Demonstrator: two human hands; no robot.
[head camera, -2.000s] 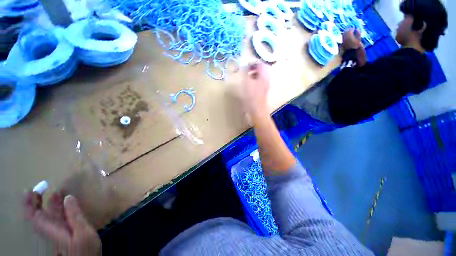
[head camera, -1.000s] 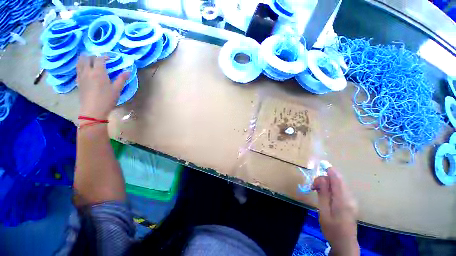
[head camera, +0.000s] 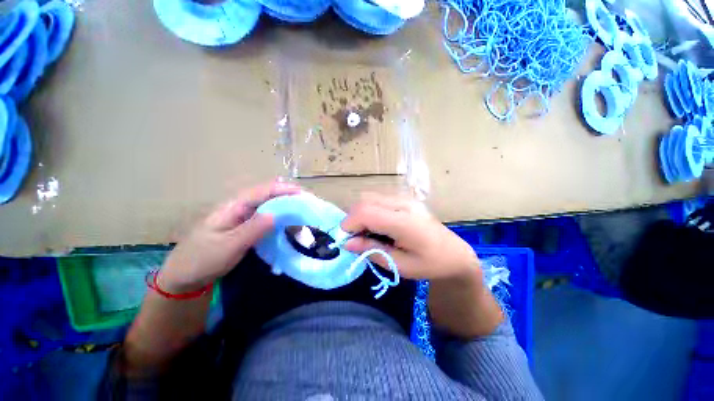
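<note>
A pale blue wrapped ring (head camera: 316, 272) is held tilted in front of my body, just off the table's near edge. My left hand (head camera: 227, 231) grips its left rim, with the thumb over the face. A white fingertip piece (head camera: 304, 236) shows through the ring's hole. My right hand (head camera: 407, 235) is at the ring's right side, fingers at the hole, and pinches a light blue cord (head camera: 385, 270). The cord loops out over the right rim and its ends hang free. My right fingertips are partly hidden.
A cardboard pad (head camera: 317, 153) with dark spots and a white dot lies beyond the ring. Waiting ring stacks (head camera: 207, 22) stand at the far edge and left. A cord pile (head camera: 521, 47), set-down rings (head camera: 601, 106), blue crate (head camera: 517, 301) and green crate (head camera: 82, 294) also show.
My left hand has moved from the left ring stack to in front of my body and now holds a ring. My right hand has brought the cord to it. The view has shifted.
</note>
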